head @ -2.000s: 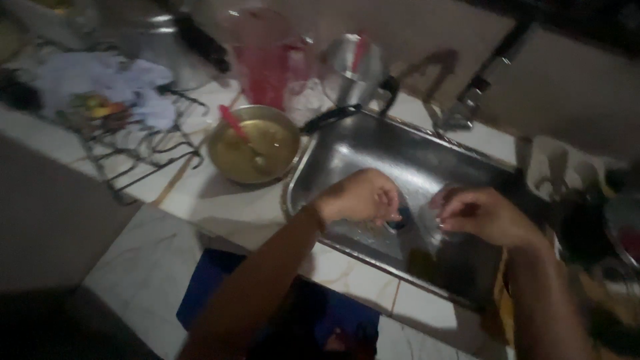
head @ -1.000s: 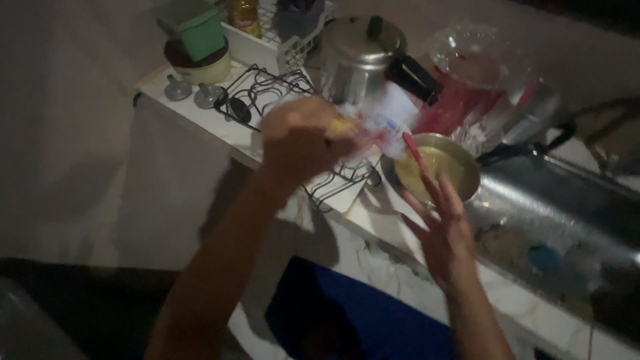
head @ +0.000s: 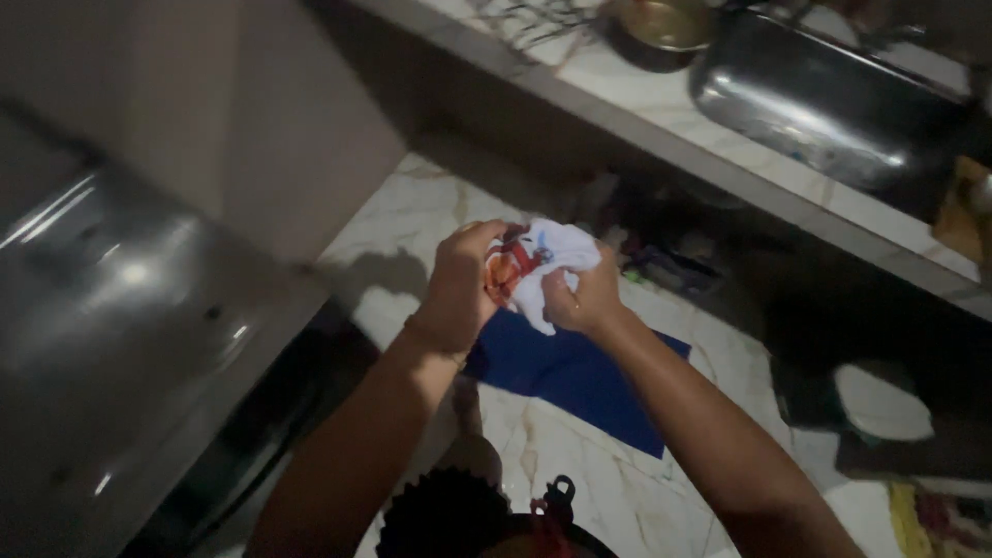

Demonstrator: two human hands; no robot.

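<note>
Both hands are around a white cloth (head: 570, 244) with a red and orange print, held over the floor. My left hand (head: 463, 283) grips its printed side, with the palm and fingers bunching the fabric. On the other side my right hand (head: 585, 291) has its fingers closed on the white part, and a loose corner hangs between the hands. Beneath them a dark blue mat (head: 573, 372) lies on the marbled floor.
A counter with a steel sink (head: 806, 101), a pan (head: 666, 27) and a wire stove grate (head: 542, 19) runs along the upper right. Another shiny metal basin (head: 132, 310) stands at left. Dim items lie under the counter.
The view has swung down and left from the counter. The cloth, seen on the grate at first and then at my left hand over the stove, is now between both hands.
</note>
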